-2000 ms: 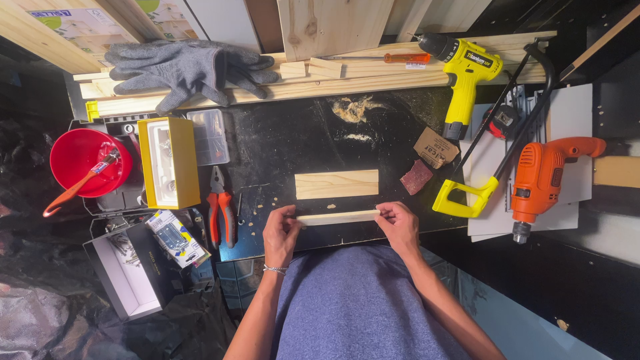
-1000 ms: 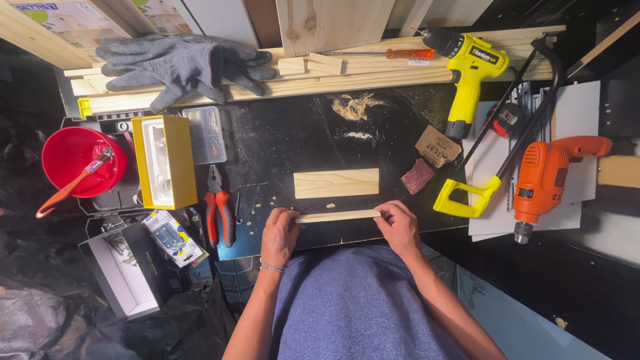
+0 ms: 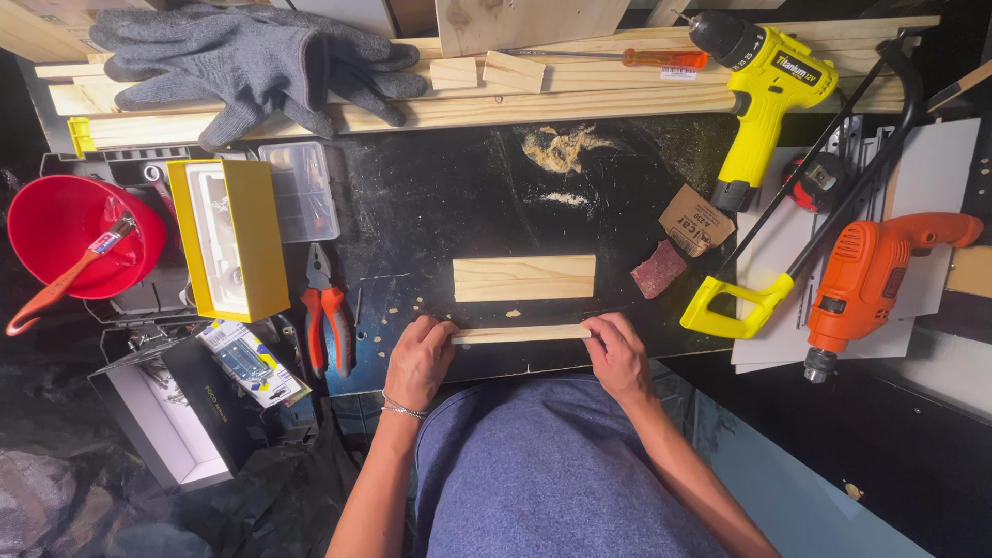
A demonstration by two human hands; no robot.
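A narrow pale wooden strip (image 3: 521,334) is held level near the front edge of the black workbench. My left hand (image 3: 419,358) grips its left end between thumb and fingers, and my right hand (image 3: 618,353) grips its right end. Just beyond the strip, and apart from it, a wider rectangular wooden piece (image 3: 524,278) lies flat on the bench. Combination pliers (image 3: 326,318) with red and black handles lie to the left of my left hand. Up and to the right of my right hand is a piece of reddish sandpaper (image 3: 659,269), beside a torn brown sandpaper piece (image 3: 695,220) bearing print.
Grey work gloves (image 3: 256,66), wood offcuts and a screwdriver (image 3: 664,59) rest on long boards at the back. A yellow cordless drill (image 3: 756,101), a hacksaw (image 3: 735,308) and an orange drill (image 3: 876,279) lie right. Left are a red bowl (image 3: 46,201) with a brush and a yellow box (image 3: 260,240).
The strip shows a narrower face now than two seconds ago, when more of its surface was visible. Both hands still hold its ends in about the same place.
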